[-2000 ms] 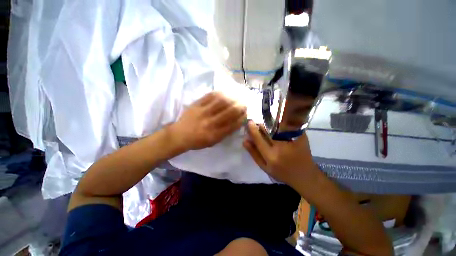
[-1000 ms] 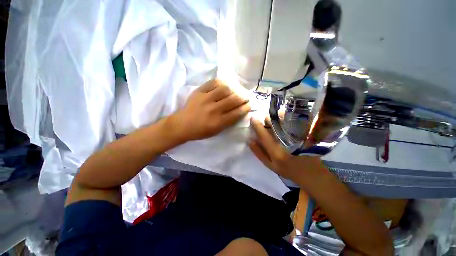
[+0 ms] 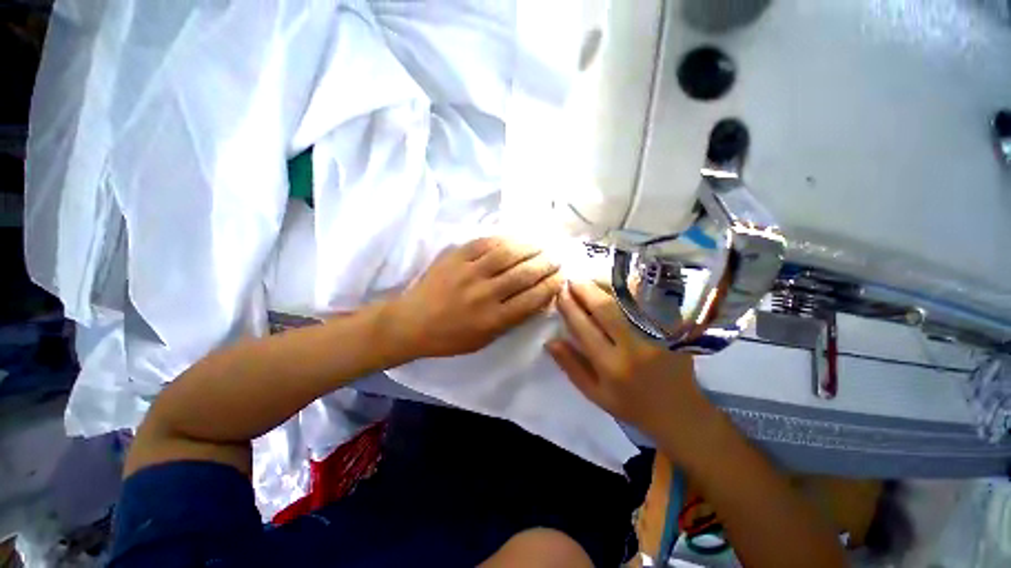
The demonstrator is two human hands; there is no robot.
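White cloth (image 3: 477,383) lies under both hands and spreads left in folds, with its near edge hanging over the table's front edge. A small green panel (image 3: 300,175) shows among the folds. My left hand (image 3: 482,297) lies flat on the cloth, fingers pointing right at the needle area. My right hand (image 3: 621,361) rests on the cloth's right part, fingertips close to the left ones. The chrome ring-shaped attachment (image 3: 765,250) stands just beyond my right hand. Glare and the fingers hide the presser foot and needle.
The white sewing machine head (image 3: 865,133) fills the upper right. Thread snips (image 3: 825,361) lie right of the needle. The ruler-marked front edge (image 3: 843,430) runs below. A red basket (image 3: 338,472) is below left; scissors with red and green loops (image 3: 704,530) are below right.
The view has shifted, so more of the machine head shows. The cloth's near corner hangs further down and right than two seconds ago. Both hands remain on the cloth near the needle area.
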